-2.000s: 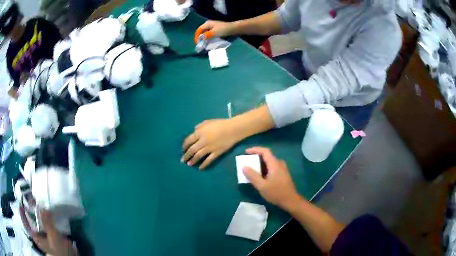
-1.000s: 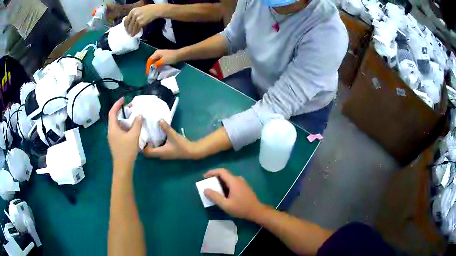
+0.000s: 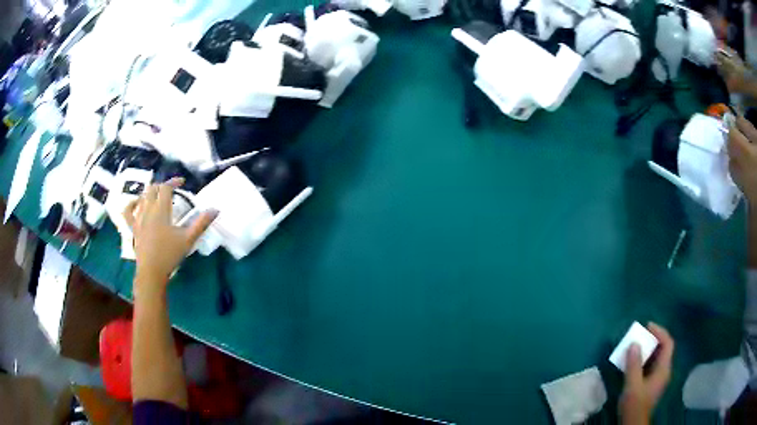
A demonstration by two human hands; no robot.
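My left hand point(image 3: 162, 232) is at the left of the green table, thumb and fingers spread, over the bracket side of a white dome camera point(image 3: 236, 212). Its fingertips overlap the white parts there, and firm contact cannot be told. The camera has a black ball end, a flat white antenna and a black cable pigtail hanging toward the near edge. My right hand point(image 3: 651, 373) holds a small white sponge block point(image 3: 633, 346) at the lower right. A pale wiping cloth point(image 3: 575, 396) lies flat beside it.
More white cameras point(image 3: 332, 50) crowd the left and back, and one stands at the back right point(image 3: 529, 73). Another person's hand point(image 3: 743, 153) is at a camera point(image 3: 705, 164) at the right edge. A translucent bottle point(image 3: 714, 386) is lower right. A red stool point(image 3: 117, 357) is below the table edge point(image 3: 307, 384).
The view has swung left. My left hand has let go of the camera it shared with the neighbour's hand and moved to the left-side cameras. My right hand still holds the sponge.
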